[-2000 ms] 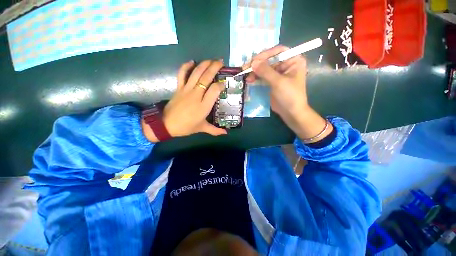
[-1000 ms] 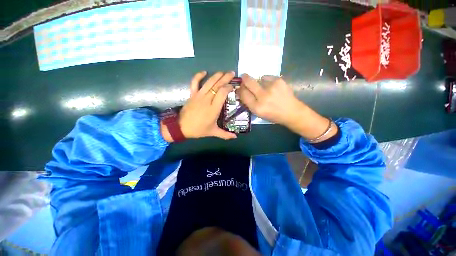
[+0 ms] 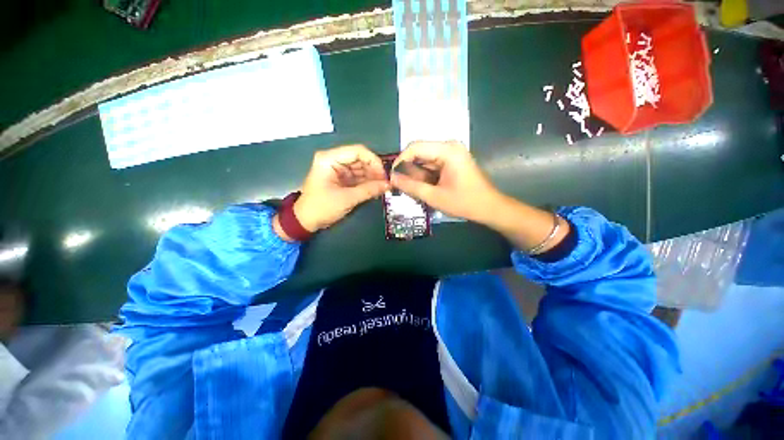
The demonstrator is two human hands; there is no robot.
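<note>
The open phone assembly [image 3: 407, 216], with a dark red frame and green and silver board, lies on the bench; its upper part is covered by my hands. My left hand [image 3: 342, 182] is at its upper left, thumb and fingertips close together; whether they pinch anything is too small to tell. My right hand [image 3: 451, 182] is at its upper right, fingers curled round the dark tweezers [image 3: 417, 173], mostly hidden. The fingertips of both hands nearly meet over the phone. The narrow sticker sheet [image 3: 433, 103] lies upright just beyond the right hand.
A wider sticker sheet [image 3: 215, 107] lies crosswise at left. The red parts bin [image 3: 609, 69] holds small white parts, with more scattered [image 3: 578, 99] beside it. A clear blister tray [image 3: 701, 262] is at right. Another phone unit [image 3: 133, 10] lies beyond the worn edge [image 3: 249, 45].
My left hand has left the phone's left side and drawn its fingertips together near the top. My right hand has closed in beside it; the tweezers no longer point across the board. The view has shifted.
</note>
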